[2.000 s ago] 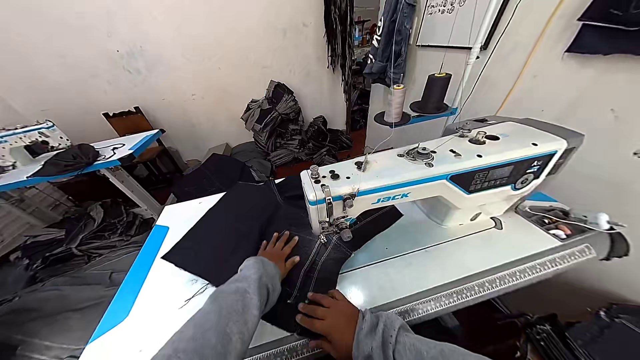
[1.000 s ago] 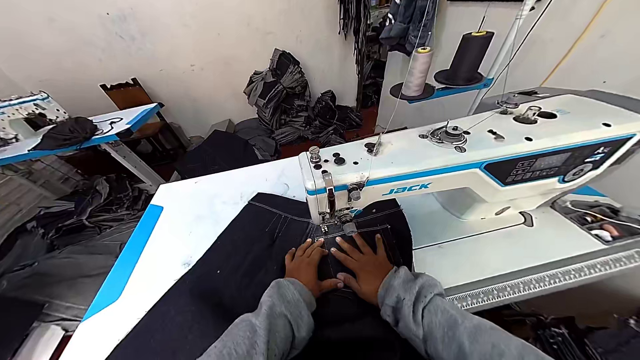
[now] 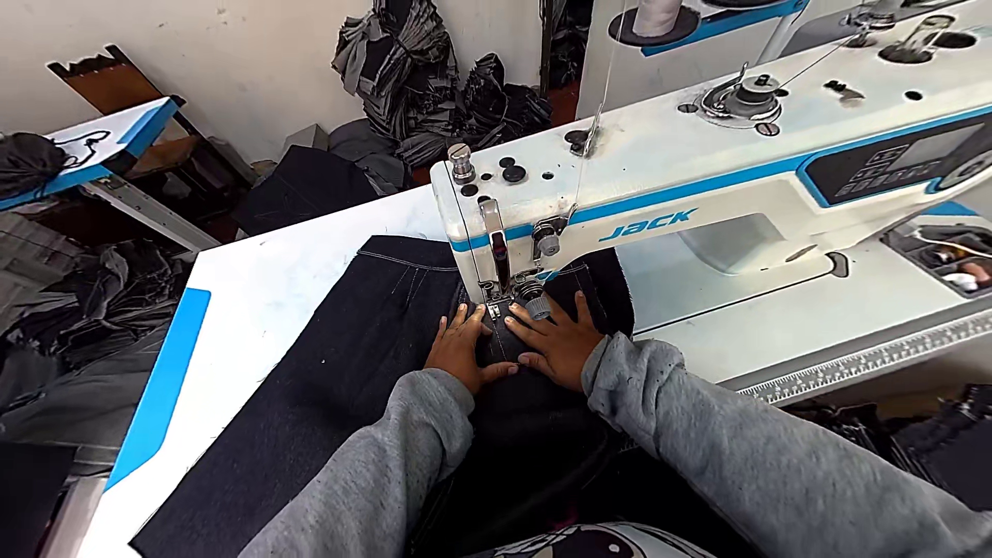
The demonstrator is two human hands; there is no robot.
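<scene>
Dark denim fabric (image 3: 349, 356) with pale stitch lines lies over the machine's bed and hangs off the near edge. Its upper part passes under the presser foot (image 3: 494, 311) of a white and blue Jack sewing machine (image 3: 651, 186). My left hand (image 3: 463, 350) presses flat on the cloth just left of and below the foot, fingers apart. Flat on the fabric to the right of the foot is my right hand (image 3: 558, 341), its fingers spread beside the thread tension knob. The two thumbs point toward each other below the foot, with a stitched seam between them.
A ruler strip (image 3: 876, 356) runs along the table's front edge. Small items sit in a tray (image 3: 945, 256) at the right. Thread spools (image 3: 657, 17) stand behind the machine. Bundled dark fabric (image 3: 411, 77) leans by the wall; another table (image 3: 116, 139) and a chair are at the left.
The cloth lies differently from two seconds ago, its long part now extending down to the left. Both hands, farther apart then, are now close together by the presser foot. The view has moved nearer.
</scene>
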